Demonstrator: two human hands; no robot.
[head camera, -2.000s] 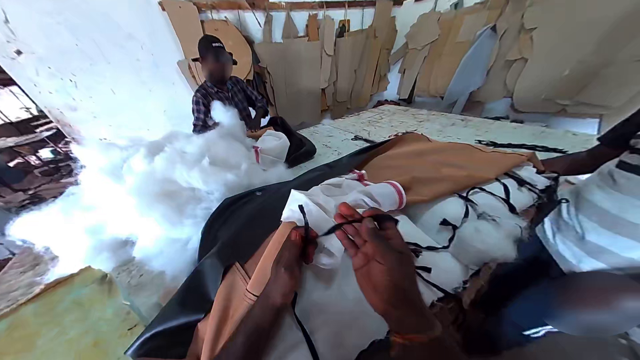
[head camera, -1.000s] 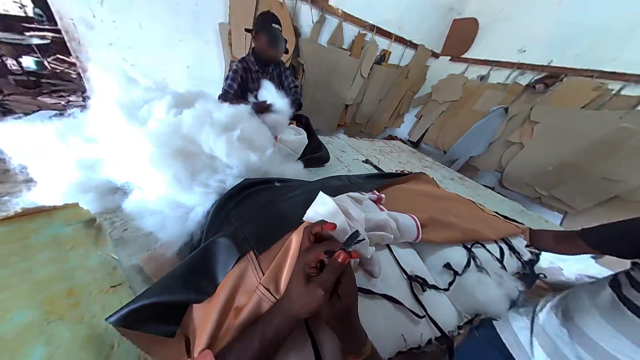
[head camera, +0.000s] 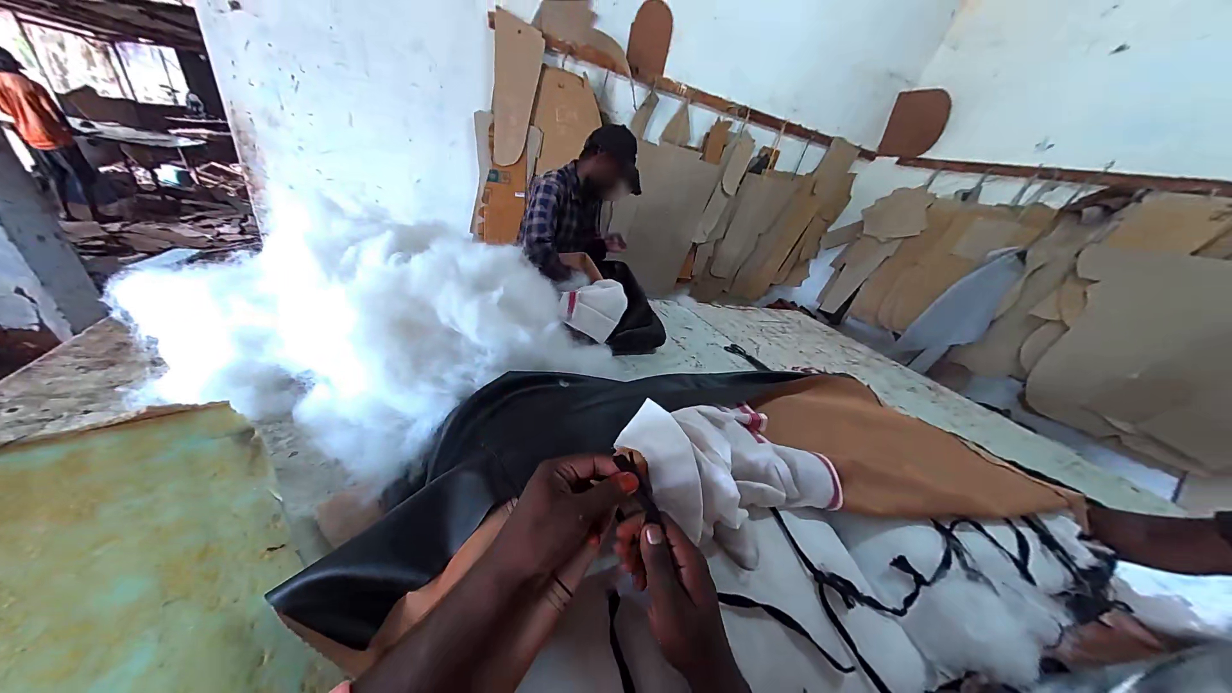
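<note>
My left hand (head camera: 577, 496) pinches a black fabric tie (head camera: 637, 486) between thumb and fingers. Just below and to the right, my right hand (head camera: 669, 577) grips the same dark strip. Both are at the edge of a white cloth with red trim (head camera: 731, 462), bunched on the cover. Around them lies a large cover, black leather-like material (head camera: 500, 433) at the back and left, brown material (head camera: 866, 448) to the right. White padded sections (head camera: 818, 549) with several black ties (head camera: 828, 577) spread in front. The tie's far ends are hidden by my fingers.
A heap of white fibre stuffing (head camera: 385, 318) lies at the left. Beyond it, a person in a checked shirt (head camera: 549, 217) handles another cover piece (head camera: 597, 308). Another person's arm (head camera: 1155, 539) reaches in at the right. Cardboard templates (head camera: 770, 221) hang along the wall.
Two seconds ago my right hand was open with its palm up beside the tie; now both hands are close together with fingers closed on it. The view has swung right.
</note>
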